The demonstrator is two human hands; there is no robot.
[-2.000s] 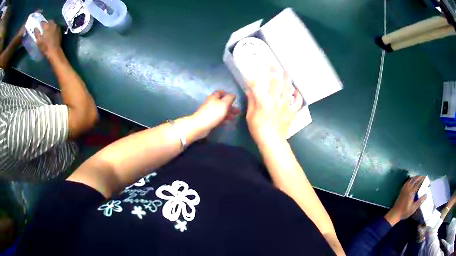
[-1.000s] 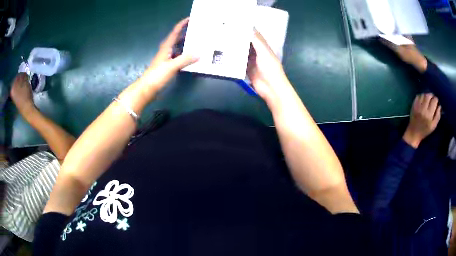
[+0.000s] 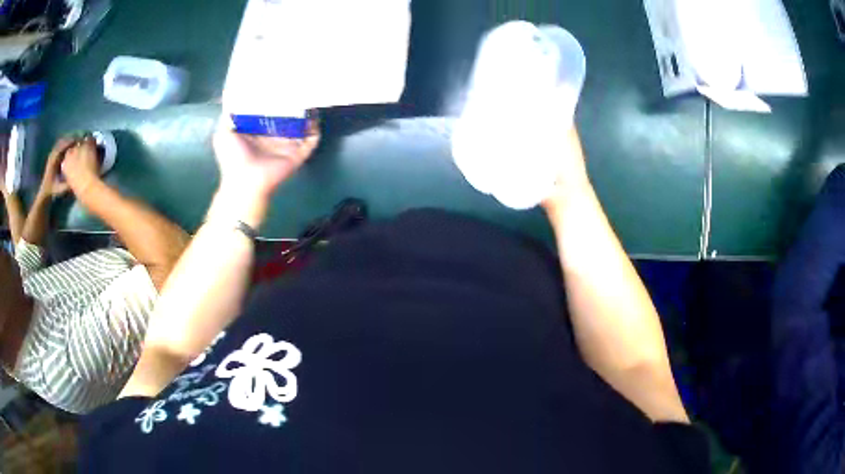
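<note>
My left hand (image 3: 261,155) holds a white product box (image 3: 324,56) with a blue end panel, at the top left of centre. The fingers are at its near blue end, and the box runs out of the top edge. My right hand (image 3: 567,171) holds a white oval closed unit (image 3: 508,111) with a translucent lower shell (image 3: 567,69), raised above the green bench. Most of my right fingers are hidden by the unit.
The green bench (image 3: 389,157) has a seam at right, with an open white carton (image 3: 727,46) beyond. A translucent housing (image 3: 141,81) lies at left near a person's hands (image 3: 81,165). A black cable bundle (image 3: 335,220) lies at the near edge.
The closed unit is now out of the box and in my right hand. The box, held by both hands a second ago, has moved left with my left hand alone.
</note>
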